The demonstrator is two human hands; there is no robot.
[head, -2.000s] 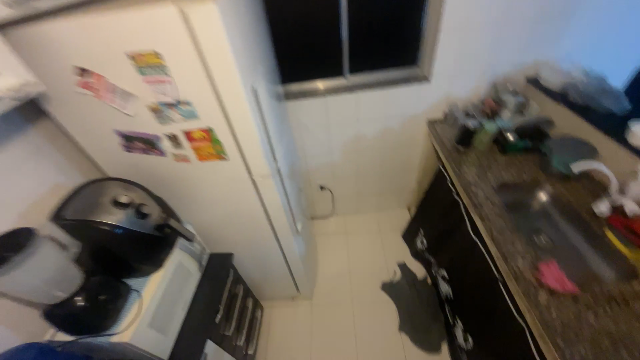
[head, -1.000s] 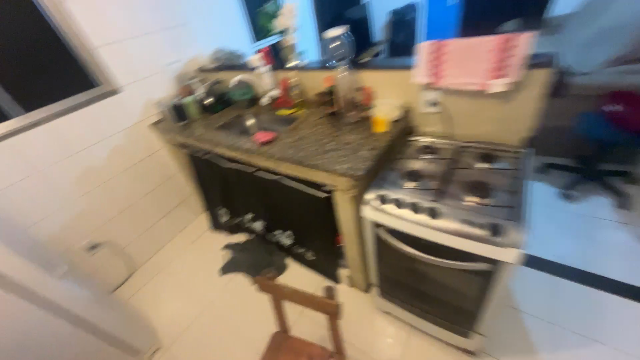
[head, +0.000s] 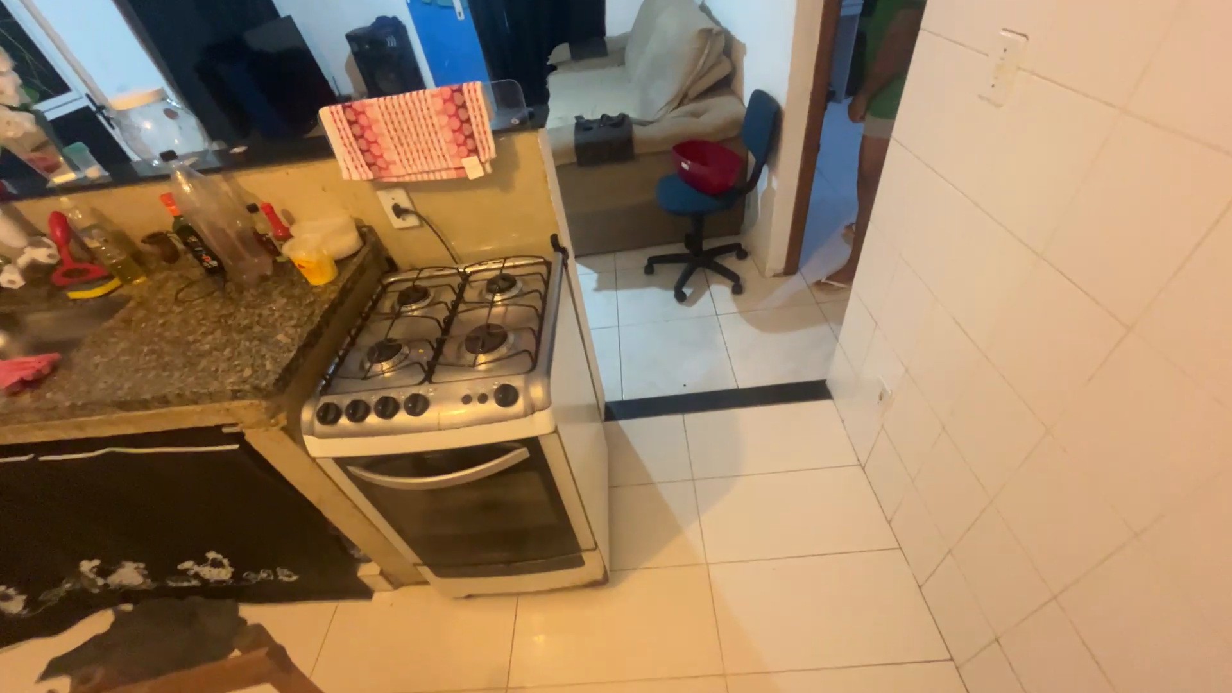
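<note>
Neither my left hand nor my right hand shows in the head view. A four-burner gas stove point(head: 438, 385) with a glass-fronted oven stands at the centre left, its oven door closed. Against its left side is a granite countertop point(head: 192, 346), on which stand a clear plastic bottle point(head: 217, 226), a dark bottle with a red cap point(head: 195, 245), a yellow cup point(head: 313, 267) and a red-handled brush point(head: 77, 265). A pink cloth point(head: 27, 372) lies by the sink at the left edge. A red and white towel point(head: 412, 133) hangs over the ledge behind the stove.
A wooden chair point(head: 241, 669) is partly in view at the bottom left, by a dark mat point(head: 144, 640). Beyond a dark floor strip point(head: 717, 399) stand a blue swivel chair point(head: 707, 197) holding a red basin point(head: 707, 166), and a sofa point(head: 616, 183). A person point(head: 871, 125) is in the doorway; a tiled wall point(head: 1049, 366) bounds the right.
The view has swung far right, from the refrigerator and window past the sink to the stove and doorway. No hand shows in any frame.
</note>
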